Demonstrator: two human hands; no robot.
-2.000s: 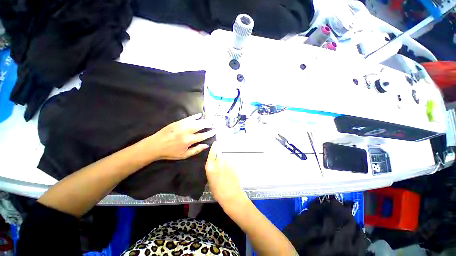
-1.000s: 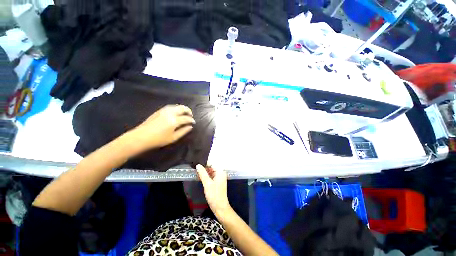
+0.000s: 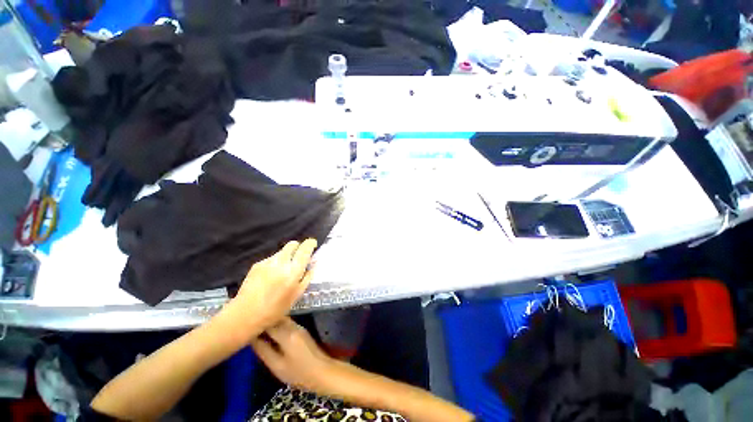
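A dark brown-black garment piece (image 3: 215,222) lies gathered on the white table, left of the needle. Its right corner reaches the presser foot area (image 3: 357,171) of the sewing machine (image 3: 413,111). My left hand (image 3: 281,276) is on the garment's lower right edge, fingers close together and bent onto the cloth. My right hand (image 3: 287,350) is below the table's front edge, beneath my left wrist; its fingertips are hidden, so what they hold cannot be told.
A crumpled dark heap (image 3: 153,107) lies back left, with red-orange scissors (image 3: 37,221) beside it. Dark snips (image 3: 459,215), a phone (image 3: 546,220) and a greyish calculator-like item (image 3: 608,218) lie right. A blue crate (image 3: 516,309) and red stool (image 3: 689,317) are below.
The garment has gone from flat to gathered and slanted. My left hand has moved down towards the front edge. My right hand has moved left and down, off the table. The view has shifted.
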